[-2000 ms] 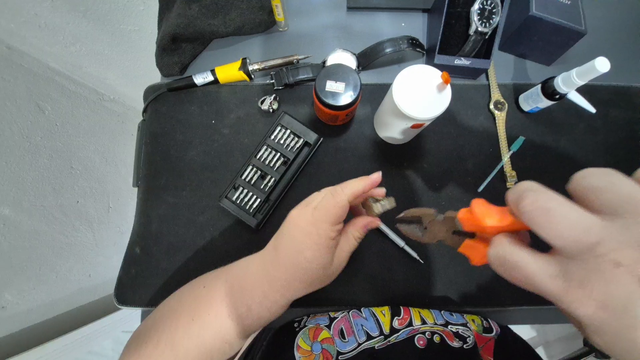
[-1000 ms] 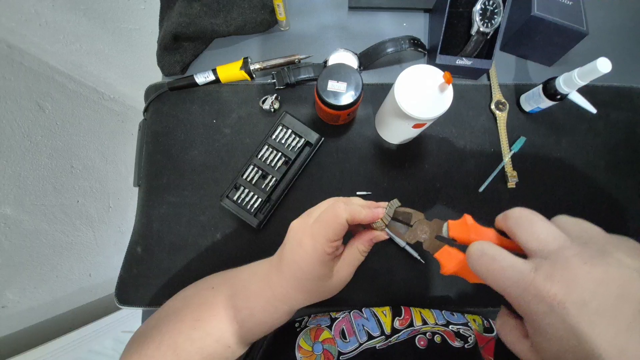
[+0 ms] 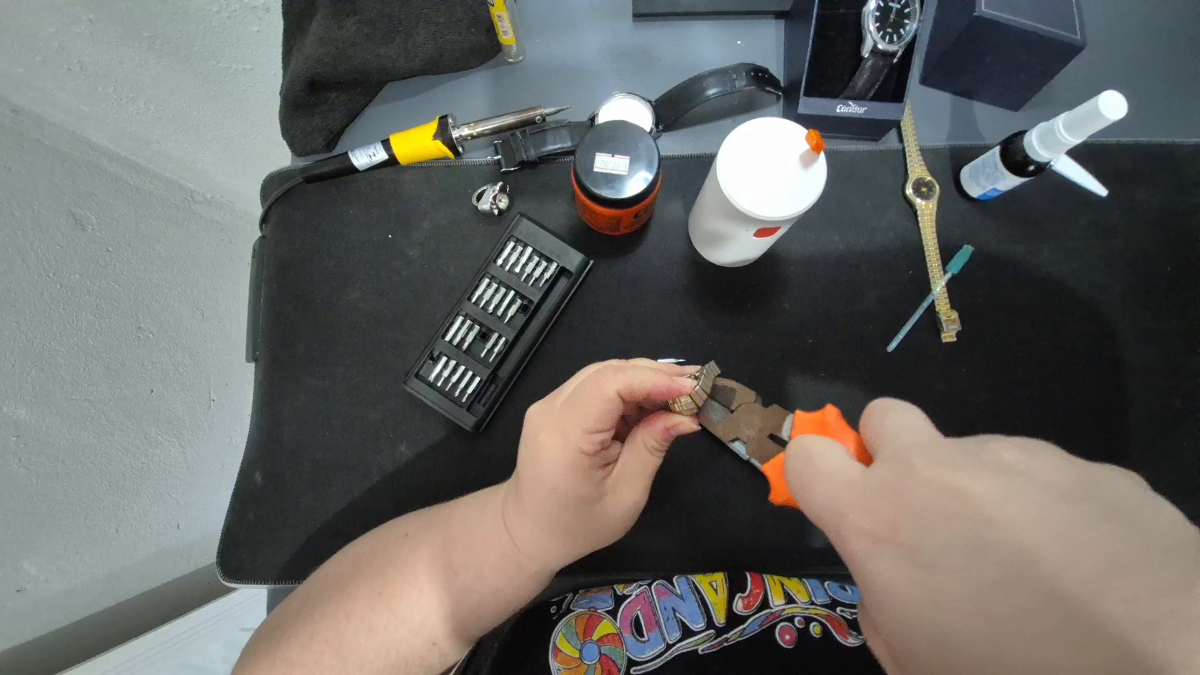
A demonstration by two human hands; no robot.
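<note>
My left hand [image 3: 595, 450] pinches a folded metal watch bracelet [image 3: 695, 391] between thumb and fingers, over the black mat. My right hand [image 3: 975, 506] grips orange-handled pliers [image 3: 745, 422] with rusty jaws. The jaw tips meet the bracelet's right side; whether they are clamped on it I cannot tell. A small silver bit or pin [image 3: 671, 361] lies on the mat just behind the bracelet. Left of my left hand rests a black case of screwdriver bits [image 3: 497, 323].
Behind my hands stand a dark-lidded red jar [image 3: 616, 178] and a white bottle [image 3: 757, 192]. A soldering iron [image 3: 422, 142], a ring [image 3: 491, 198], a black-strap watch [image 3: 717, 89], a boxed watch [image 3: 889, 28], a gold watch [image 3: 923, 189], a teal-ended stick [image 3: 930, 298] and a spray bottle [image 3: 1022, 159] lie around.
The pliers have moved left from apart to against the bracelet. A white-handled screwdriver, seen in my left hand in both earlier frames, no longer shows.
</note>
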